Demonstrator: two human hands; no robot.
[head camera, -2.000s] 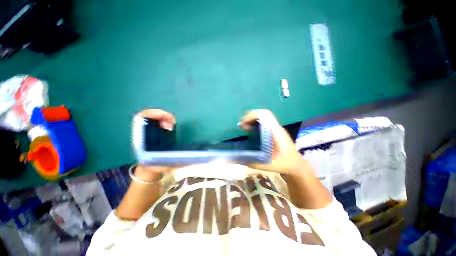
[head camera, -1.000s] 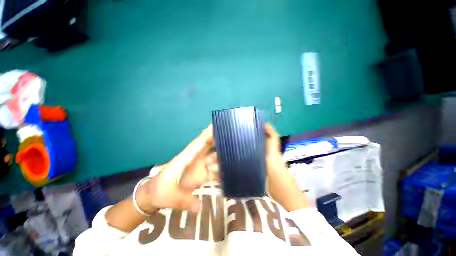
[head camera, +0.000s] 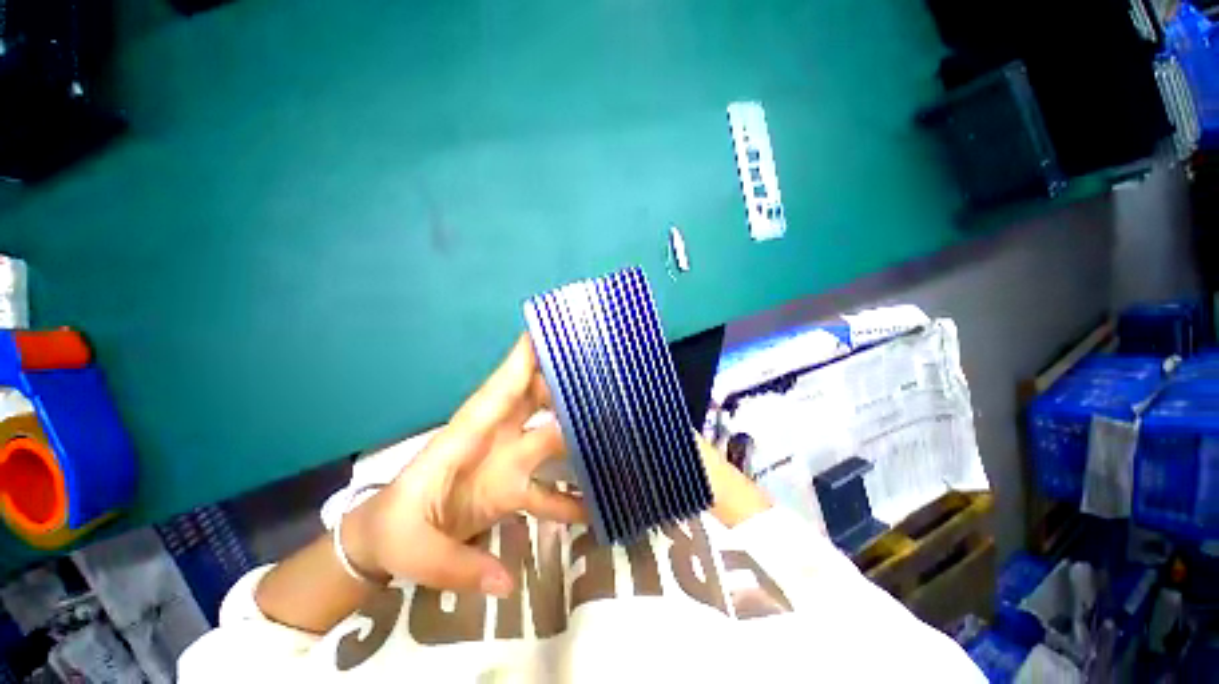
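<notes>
A finned heat sink housing (head camera: 622, 408) is held up over the table's near edge, its ribbed face towards me, tilted slightly. The ribs flash silver and dark. My left hand (head camera: 461, 488) holds it from the left side, thumb low and apart from it. My right hand (head camera: 729, 488) is at its lower right, mostly hidden behind the housing. A small white pick-like piece (head camera: 679, 250) lies on the green mat (head camera: 334, 241) beyond the housing. A pale strip with dark marks (head camera: 757, 171) lies farther right.
A blue and orange tape dispenser (head camera: 80, 434) stands at the left edge. Black housings (head camera: 996, 140) are at the far right. At the right is a paper-lined crate (head camera: 869, 414) with a black piece on it. Blue crates (head camera: 1110, 414) stand beyond, and printed paper lies lower left.
The housing has turned from its open side to its ribbed face, then tilted, its ribs now flashing silver. Both hands still hold it. The camera view has shifted right.
</notes>
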